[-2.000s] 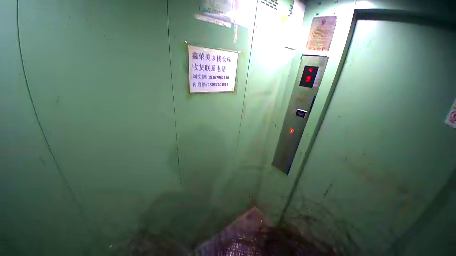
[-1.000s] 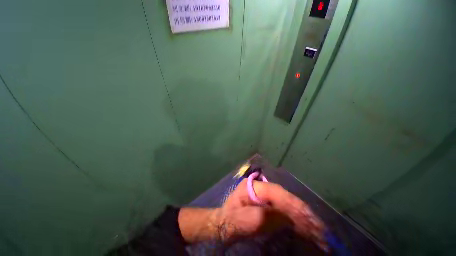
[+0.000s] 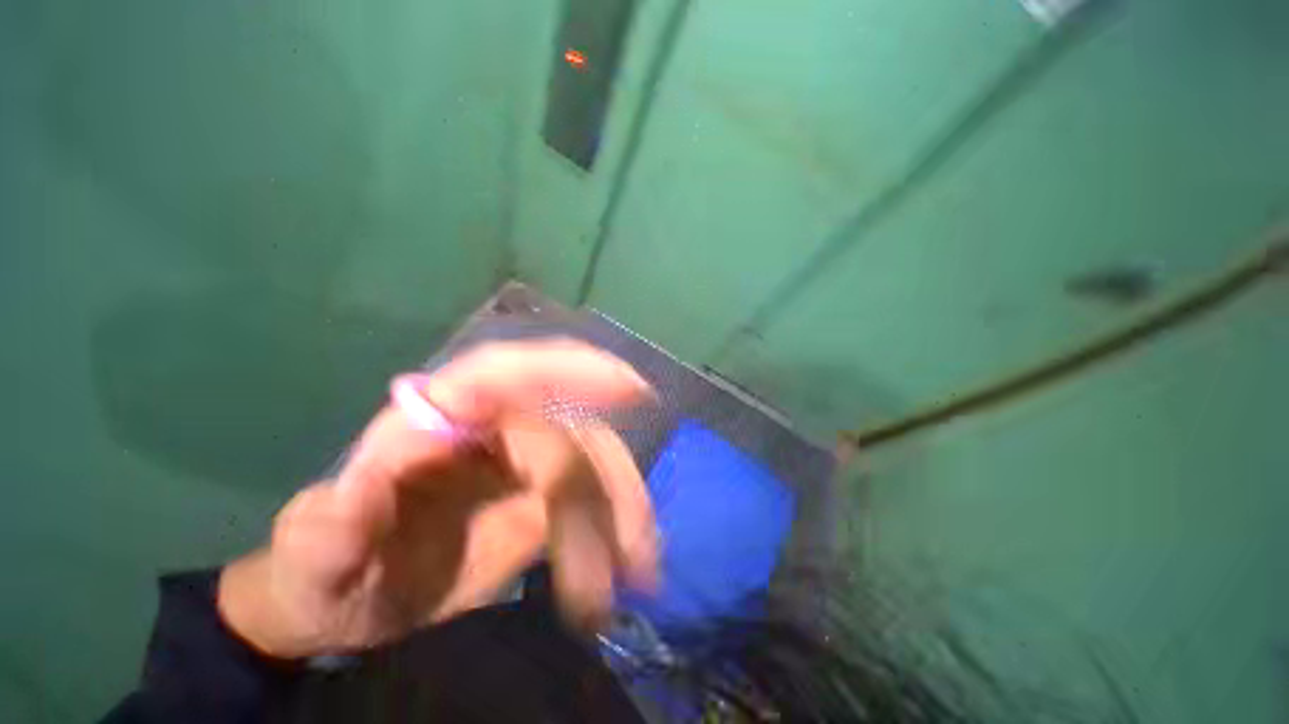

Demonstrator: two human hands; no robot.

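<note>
My left hand [image 3: 481, 495] is bare and blurred and reaches in from the lower left out of a dark sleeve. Its fingers are bent and apart, with the floor showing between them. A pink loop [image 3: 424, 406] sits around a finger. I see nothing gripped, though the blur and the curled fingers hide part of the palm. A flat bright blue surface [image 3: 721, 516], which looks like the trolley deck, lies low to the right of the hand. My right hand is not in view.
Pale green elevator walls [image 3: 792, 156] surround the dark textured floor [image 3: 643, 365]. A narrow control panel [image 3: 587, 99] with a red light is at the top. A brownish rail or seam [image 3: 1060, 364] crosses the right wall. Dark blurred strands cover the lower right.
The view has swung down and right, so the panel now sits higher and further left. My left hand has moved left in the picture and its fingers are spread. More blue deck shows.
</note>
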